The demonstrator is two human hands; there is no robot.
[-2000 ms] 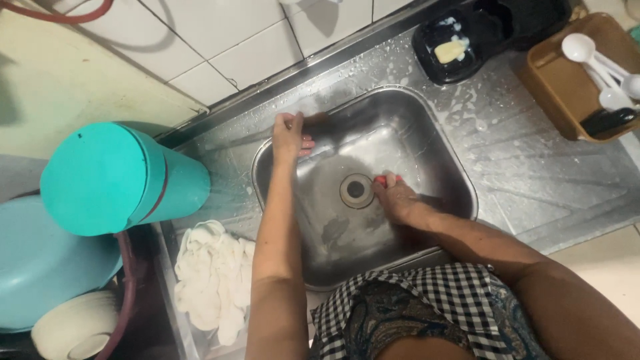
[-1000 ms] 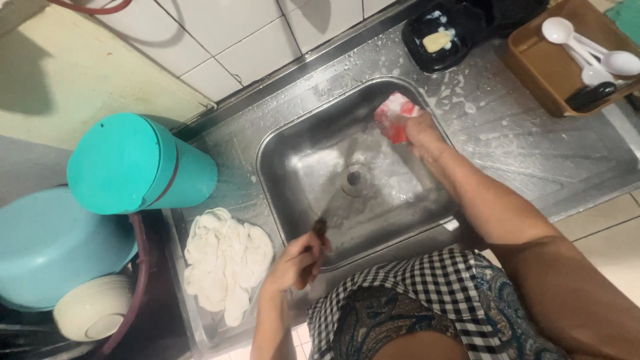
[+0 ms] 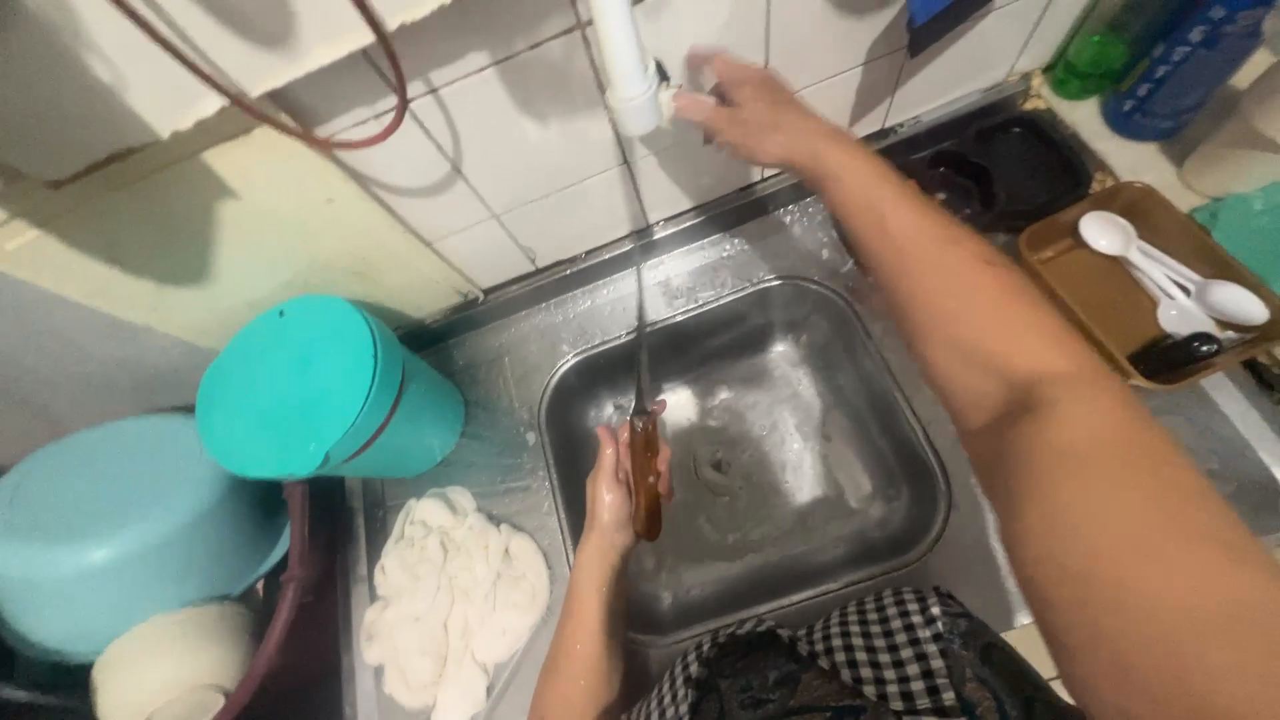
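My left hand holds a knife with a brown wooden handle over the left part of the stainless steel sink basin; its thin blade points up toward the tiled wall. A stream of water seems to fall from the white plastic tap along the line of the blade, so the two are hard to tell apart. My right hand, blurred, is at the tap's small lever, fingers partly spread. Whether it grips the lever is unclear.
Left of the basin are a turquoise lidded container, a crumpled white cloth, a light blue tub and a cream bowl. To the right, a brown tray holds white spoons; a black soap dish sits behind.
My right hand has gone from the basin up to the tap and no longer holds the red and white item. My left hand, with the knife, has moved in over the basin. The view has shifted up.
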